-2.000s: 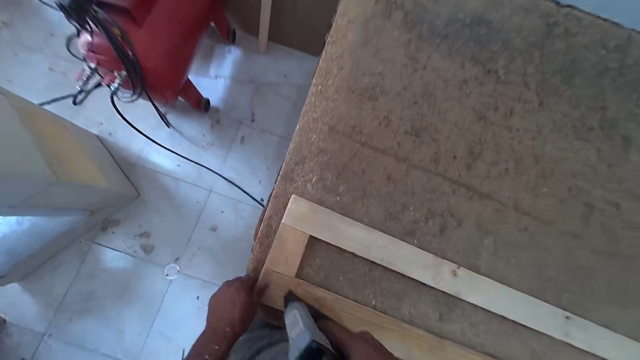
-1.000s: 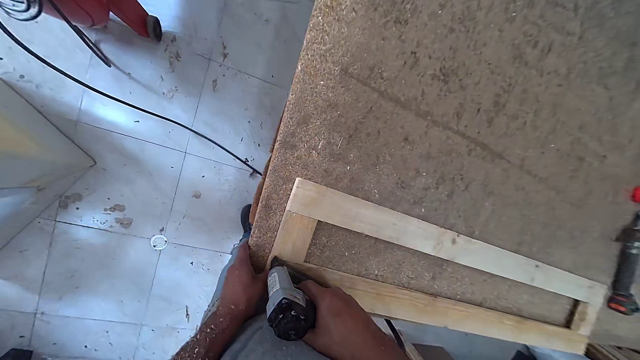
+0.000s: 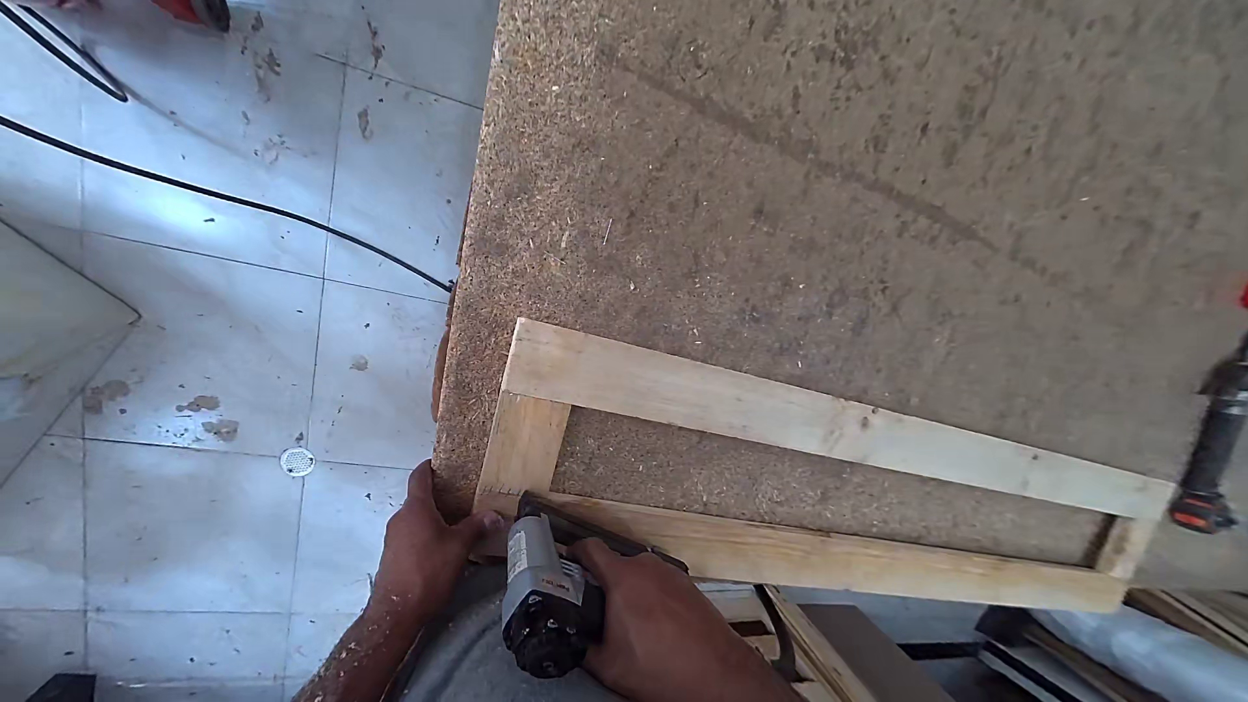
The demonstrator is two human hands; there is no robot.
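Observation:
A long, narrow rectangular frame of light wood boards (image 3: pixel 702 390) lies on a worn particle board tabletop (image 3: pixel 741 195). My right hand (image 3: pixel 653 609) is closed around a grey and black pneumatic nailer or stapler (image 3: pixel 551 595), its nose on the frame's near left corner. My left hand (image 3: pixel 429 546) grips that same corner at the table's edge, thumb on top and fingers spread at the side. Fine dust covers my left forearm. The nailer's handle is mostly hidden under my right hand.
A black and red cordless tool (image 3: pixel 1209 458) lies at the table's right. A black hose (image 3: pixel 224 195) crosses the tiled floor at left, where a drain cover (image 3: pixel 297 462) sits. Wood pieces (image 3: pixel 809 643) are stacked below the near edge.
The view has shifted so that the red compressor is mostly out of sight and the frame's whole length shows. The nailer stays at the near left corner, with both hands there.

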